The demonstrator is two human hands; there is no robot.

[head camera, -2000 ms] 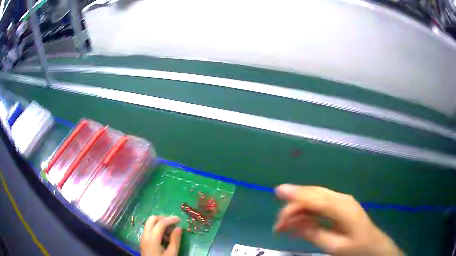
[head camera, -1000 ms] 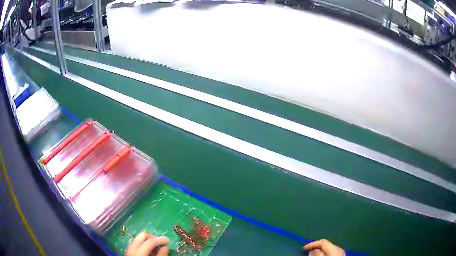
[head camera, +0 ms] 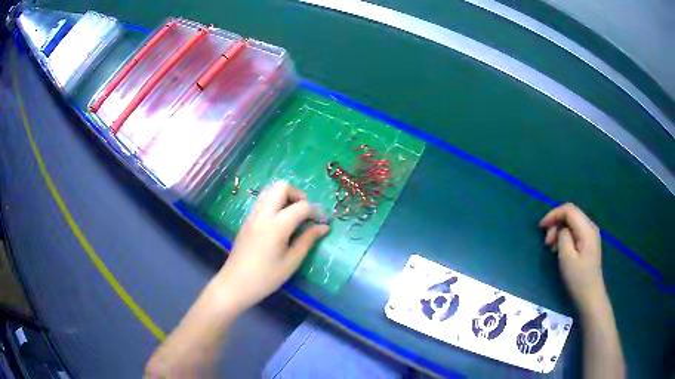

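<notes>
A pile of thin copper-red wire loops (head camera: 363, 181) lies on the bright green mat (head camera: 285, 141). My left hand (head camera: 277, 233) is over the mat just left of the pile, fingers bent; a small greyish blur shows at its fingertips, too unclear to name. A silvery rectangular plate (head camera: 403, 296) with three dark round cut-outs lies flat on the bench at the lower right. My right hand (head camera: 579, 248) is above the bench, beyond the plate's right end, fingers curled; whether it holds anything small cannot be told.
Stacked clear trays (head camera: 189, 141) with red strips (head camera: 155, 81) stand left of the mat. Paler trays (head camera: 85, 44) are farther left. Small brassy bits (head camera: 236, 185) lie near the mat's left edge. Blue tape (head camera: 488, 169) edges the bench. Pale rails (head camera: 511, 70) run behind.
The view has tilted down, so the whole plate and both forearms now show. My left hand stays by the loops; my right hand stays apart at the right, its fingers more curled.
</notes>
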